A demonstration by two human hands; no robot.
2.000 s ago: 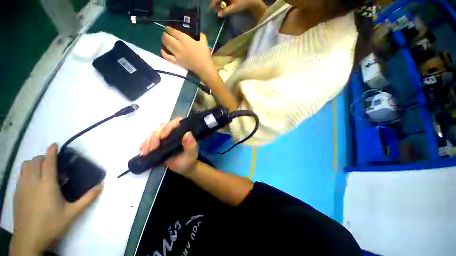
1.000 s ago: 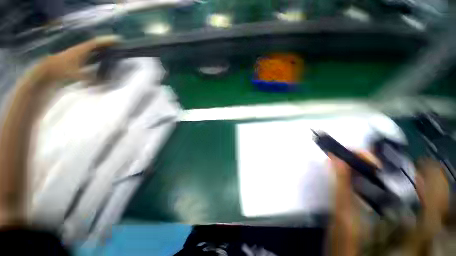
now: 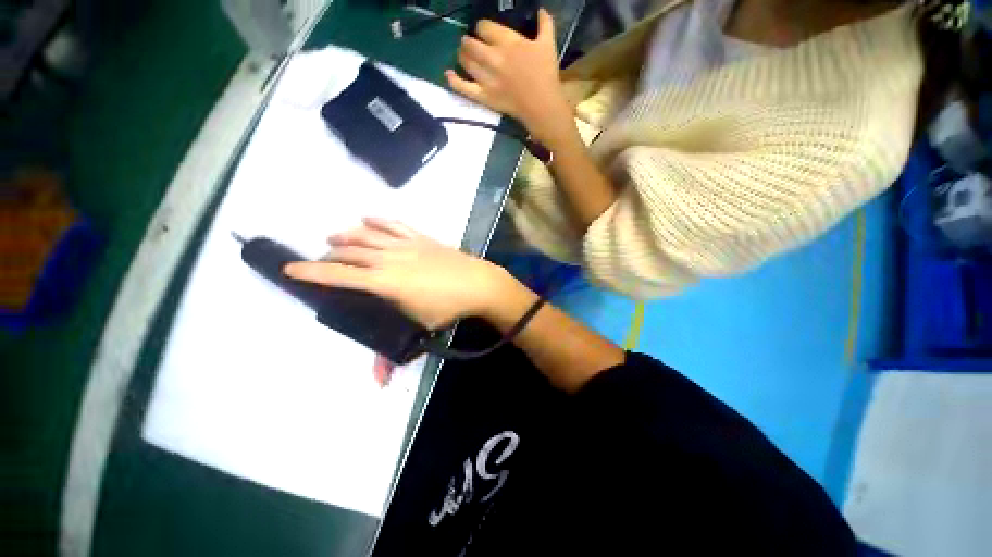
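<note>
My right hand (image 3: 408,272) lies over the black electric screwdriver (image 3: 326,302) with its fingers along the body. The tool lies low over the white sheet, its thin tip pointing to the upper left. A small pinkish patch, perhaps a fingertip, shows below the tool. A flat black unit (image 3: 385,123) with a white barcode label rests on the upper part of the white sheet (image 3: 261,403). Its cable (image 3: 479,123) runs right towards the neighbour's wrist. My left hand is out of the picture.
A neighbour in a cream knit (image 3: 751,152) sits at upper right, one hand (image 3: 517,71) at another black unit (image 3: 506,15). A blurred blue bin (image 3: 54,277) with orange contents is at far left. A pale rail (image 3: 152,239) borders the green bench.
The view swung to the foam trays and back. My left hand, earlier holding a black unit, has left the picture. My right hand has kept the screwdriver and now lies over it above the sheet.
</note>
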